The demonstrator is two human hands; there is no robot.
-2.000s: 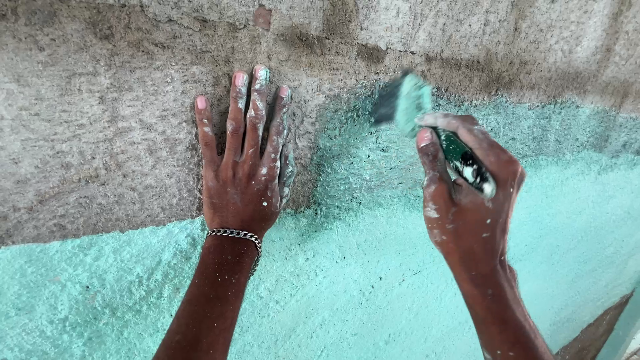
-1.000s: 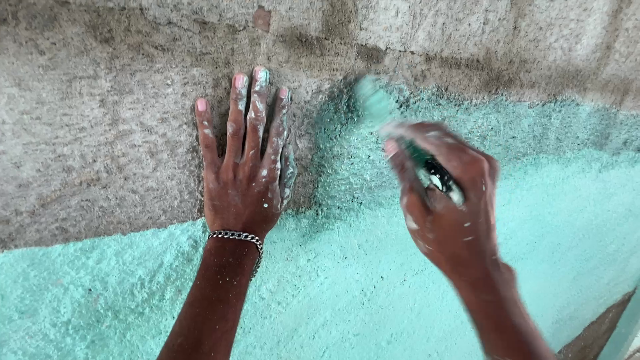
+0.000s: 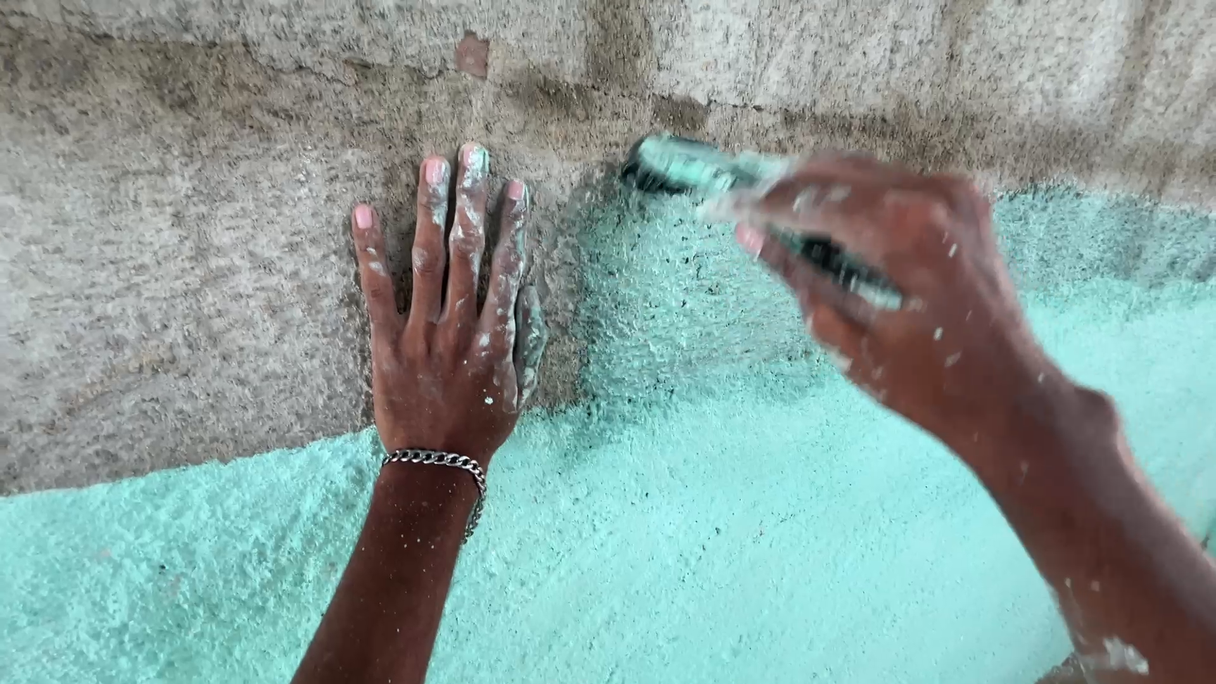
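My left hand (image 3: 451,323) lies flat on the rough wall with its fingers spread, nothing in it; paint specks mark the fingers and a metal chain bracelet (image 3: 437,458) circles the wrist. In my right hand (image 3: 883,247) is a paintbrush (image 3: 679,163), slightly blurred, its bristles coated in turquoise paint. The bristles point left against the wall, at the upper edge of a thinly painted patch (image 3: 684,294), to the right of my left fingertips. Part of the brush handle is hidden by my right fingers.
Bare grey-brown plaster (image 3: 171,275) covers the upper and left wall, with a ridge and cracks running across near the top. Solid turquoise paint (image 3: 712,551) fills the lower wall. A small reddish spot (image 3: 472,55) shows above my left hand.
My right hand has moved left with the paintbrush since the earliest frame, and the brush now lies more level. Turquoise covers more of the patch's upper left. My left hand has stayed in place.
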